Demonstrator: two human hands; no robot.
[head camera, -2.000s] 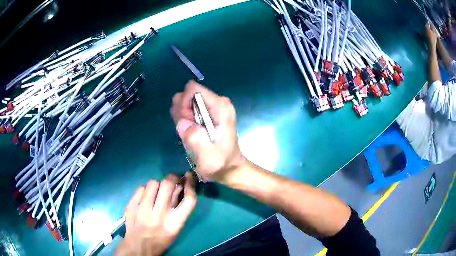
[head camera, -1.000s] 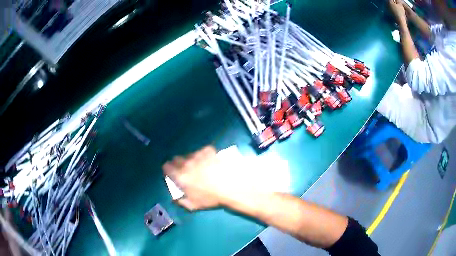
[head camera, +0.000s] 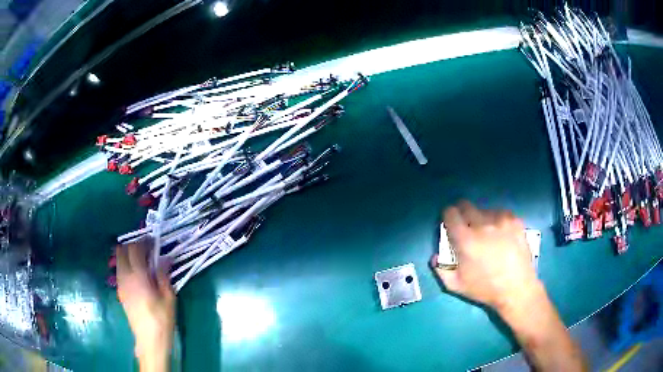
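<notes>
My left hand (head camera: 145, 294) is at the lower left end of the left pile of white-sleeved wire harnesses (head camera: 218, 182), its fingers among the cables; whether they are closed on one is blurred. My right hand (head camera: 491, 254) is closed on a pale pressing tool (head camera: 445, 247), held low over the green bench, right of the fixture block. The silvery fixture block (head camera: 398, 287) with two dark round holes lies on the bench between my hands, with nothing on it.
A second harness pile (head camera: 596, 123) with red connectors (head camera: 607, 207) is at the right. Slim tweezers (head camera: 407, 136) lie mid-bench. A pale strip (head camera: 436, 47) edges the green bench (head camera: 312, 254) at the back. Part of a blue stool (head camera: 640, 316) shows at lower right.
The view has swung left, bringing the left pile fully into sight. My left hand has gone from beside my right hand to the left pile. The fixture block is now uncovered. My right hand keeps the tool.
</notes>
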